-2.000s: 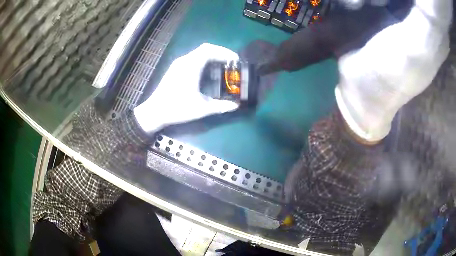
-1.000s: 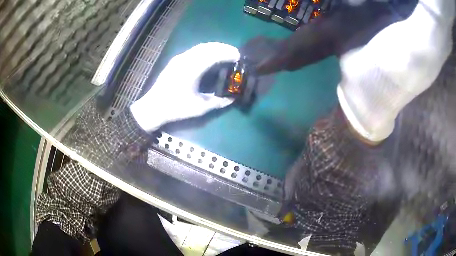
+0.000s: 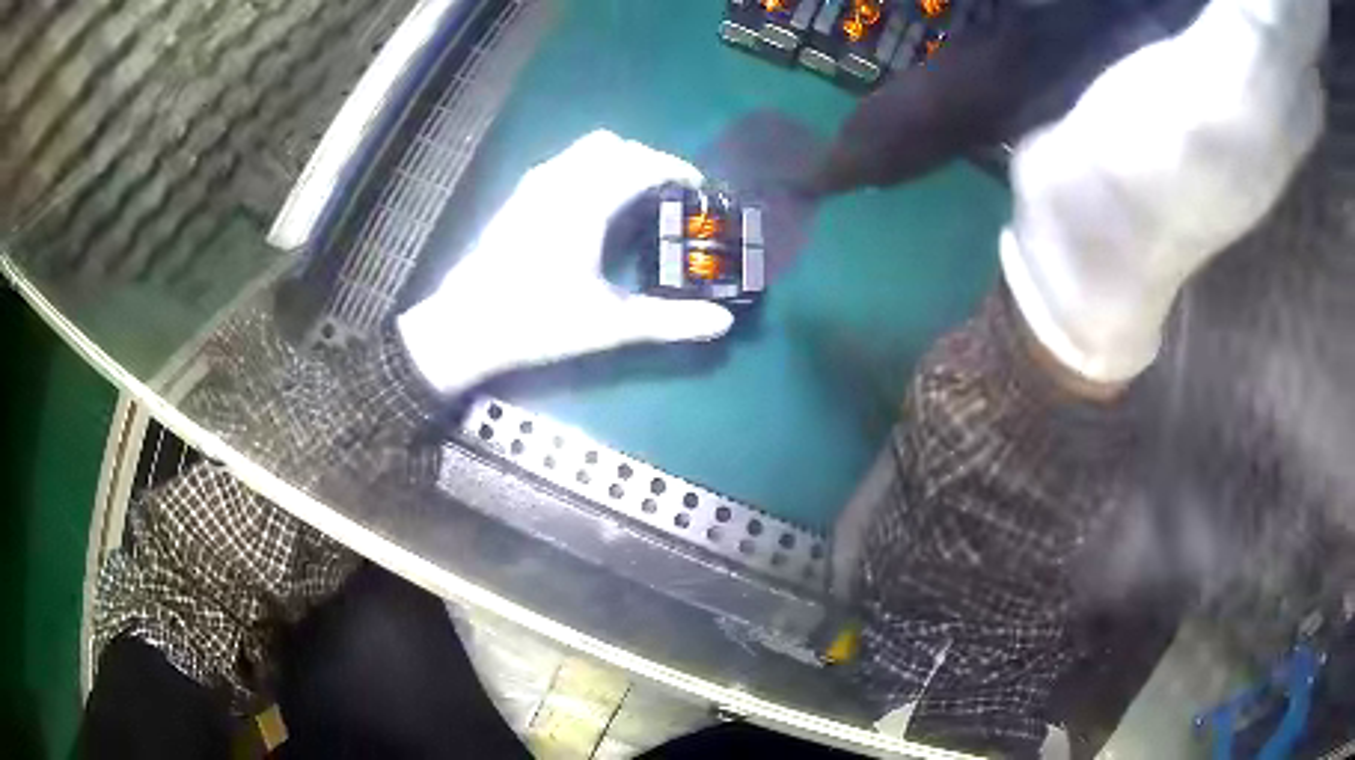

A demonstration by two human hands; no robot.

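My left hand [image 3: 553, 275], in a white glove, holds a coil component [image 3: 709, 247] between thumb and fingers above the green mat [image 3: 713, 416]. The component is a black block with orange-copper wire in the middle and pale metal bars on both sides. My right hand [image 3: 1152, 171], also in a white glove, is at the upper right, closed around a dark tapering tool [image 3: 951, 112]. The tool is blurred and its tip points left toward the component without visibly touching it; its exact outline cannot be told from its shadow. Several similar coil components [image 3: 840, 33] stand at the top edge.
A perforated metal strip [image 3: 639, 483] runs along the near edge. A slotted grille [image 3: 409, 201] lies at the left beside a pale bar. The curved rim of a clear shield [image 3: 372, 549] crosses over my forearms. A blue object [image 3: 1263, 713] is at the lower right. Rippled grey walls flank both sides.
The component in my left hand has turned, so both pale side bars and two copper parts now show. My right hand and the dark tool have shifted slightly up.
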